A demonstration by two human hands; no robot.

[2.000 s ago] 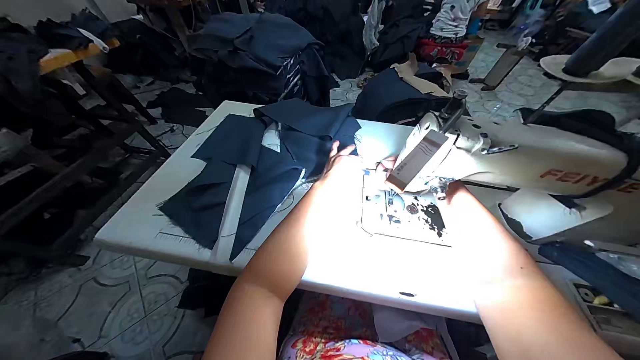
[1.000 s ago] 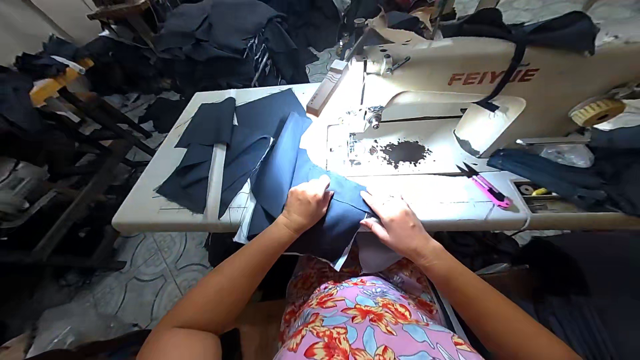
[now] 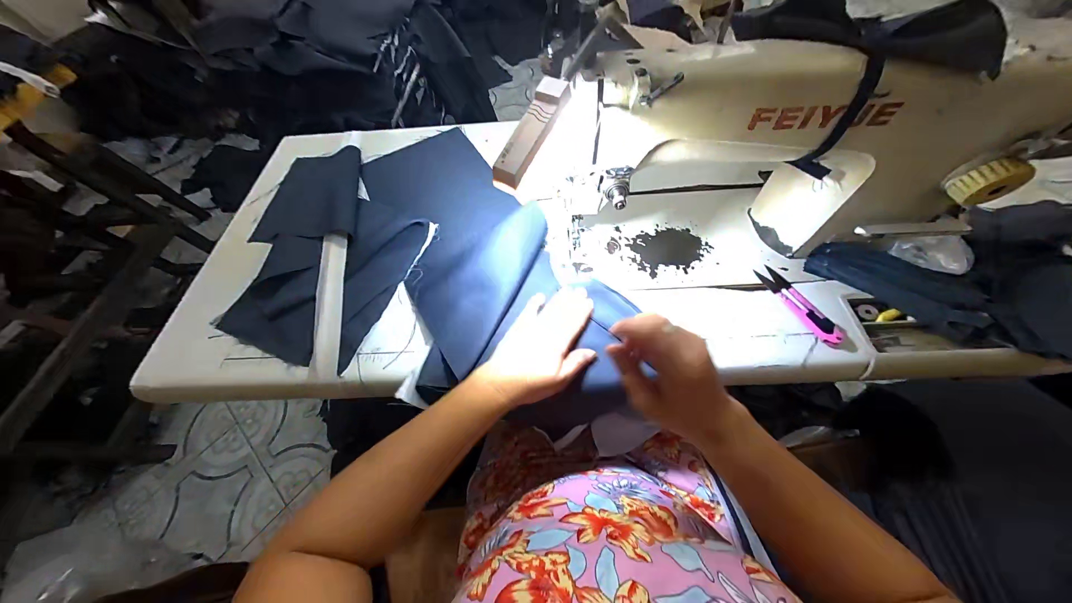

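A navy fabric piece [image 3: 481,280] lies on the front of the white sewing table and hangs over its edge. My left hand [image 3: 540,347] rests flat on it, fingers pointing toward the needle area. My right hand [image 3: 670,368] is at the cloth's right part, thumb and fingertips pinching it near a seam; it is slightly blurred. Just behind the cloth is the presser foot area of the industrial sewing machine [image 3: 804,109]. Pink thread snips [image 3: 804,310] lie to the right of my right hand.
Dark cut pieces [image 3: 301,276] lie at the table's left, with a pale strip [image 3: 331,293] across them. A small cardboard box [image 3: 532,134] sits beside the machine head. Folded dark cloth [image 3: 888,280] and a handwheel-like yellow part [image 3: 988,182] are at the right. Dark fabric heaps [image 3: 318,75] stand behind the table.
My left hand has gone from a closed grip to lying flat on the cloth. My right hand has come from beside the cloth's right edge to pinching it. The navy cloth is spread further toward the back.
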